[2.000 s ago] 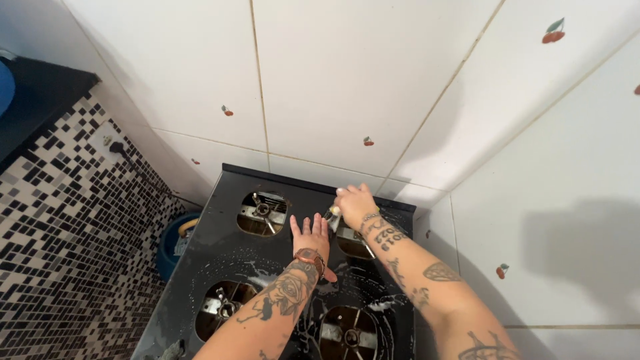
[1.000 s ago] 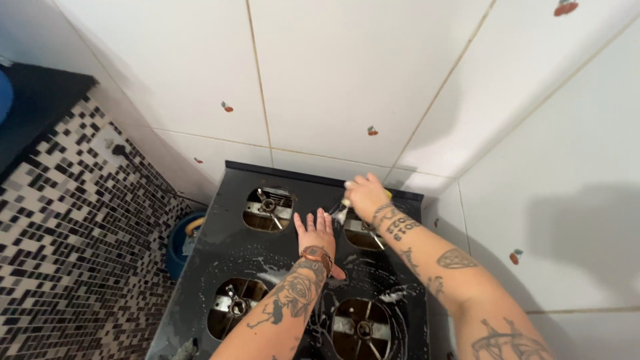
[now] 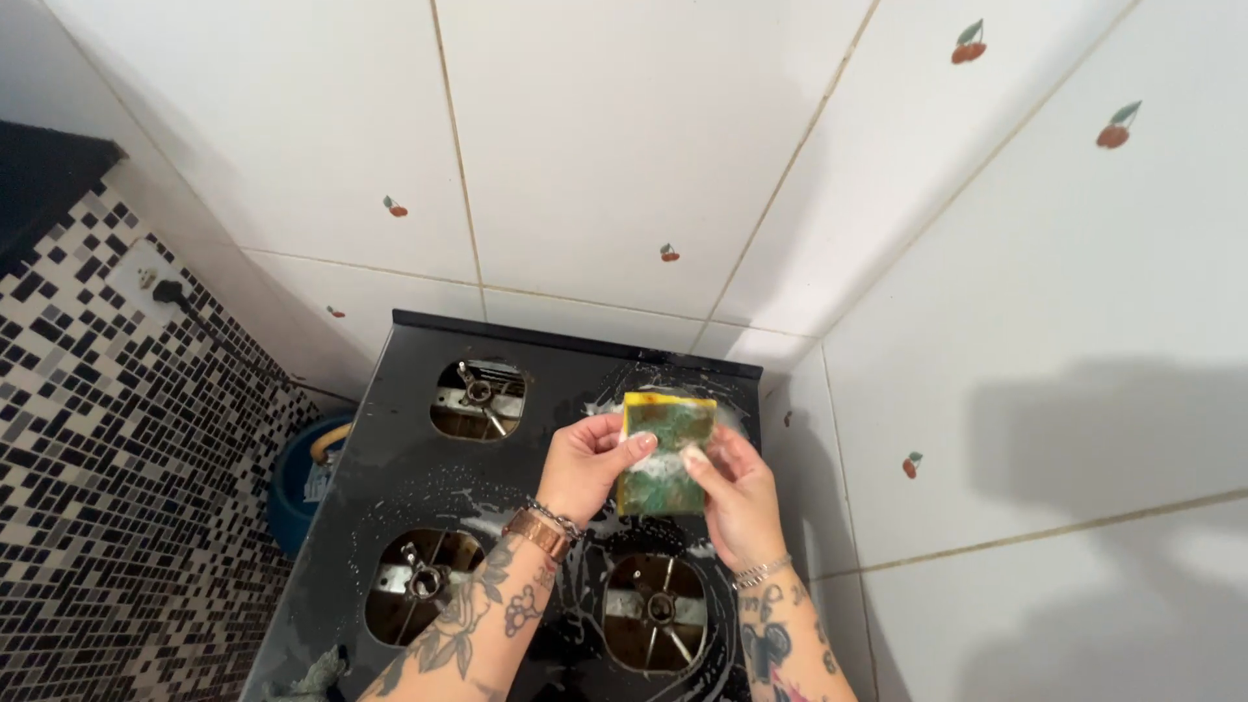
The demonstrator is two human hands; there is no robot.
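Note:
A yellow sponge with a green scouring side (image 3: 667, 487) is held up between both hands, green side showing, with white foam across it. My left hand (image 3: 589, 463) grips its left edge, thumb on the green face. On its right edge, my right hand (image 3: 738, 492) closes with the thumb also on the green face. Below lies a black stovetop (image 3: 380, 429) with streaks of suds. Its burner openings show bare metal burner fittings (image 3: 480, 392); the back right opening is hidden behind the sponge and hands.
White tiled walls (image 3: 604, 146) stand behind and to the right. At left are a mosaic-tiled side (image 3: 146, 439), a socket with a black plug (image 3: 168, 291), and a blue container (image 3: 292, 487) beside the stove. A dark greenish scrubbing pad (image 3: 320, 678) lies at the stove's front left.
Both hands have come together around the sponge. Earlier the left hand lay spread on the stovetop and the right hand was over the back right burner opening.

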